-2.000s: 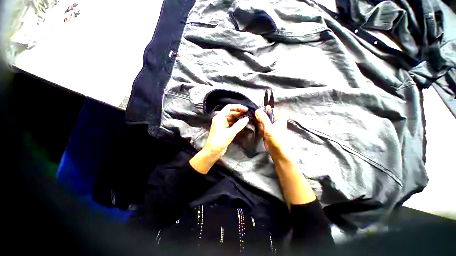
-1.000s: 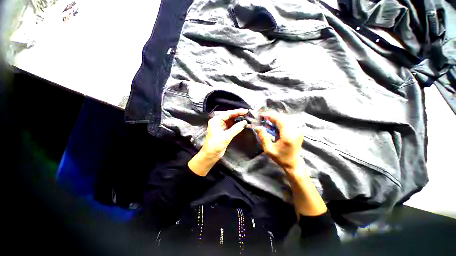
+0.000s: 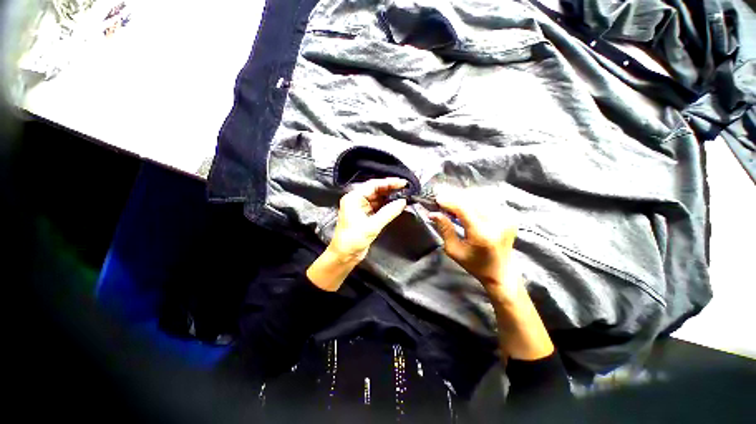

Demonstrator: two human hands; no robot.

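A large denim garment (image 3: 497,108) lies spread with its pale grey inner face up. A dark navy looped band, perhaps a cuff opening (image 3: 365,159), stands out near its lower left part. My left hand (image 3: 367,217) pinches the edge of this band between thumb and fingertips. My right hand (image 3: 474,236) is just right of it and holds the thread snips (image 3: 425,201). Their dark blades point left at the pinched edge, close to my left fingertips. The snips' handle is mostly hidden in my right hand.
The navy placket (image 3: 249,108) runs down the garment's left side. A dark and grey rumpled pile of cloth (image 3: 721,74) lies at the far right of the white table (image 3: 157,74). A blue crate (image 3: 137,248) is at the lower left, below the table edge.
The snips pointed away from me two seconds ago and now point left at the band. My right hand has moved right and slightly down. My left hand has barely moved.
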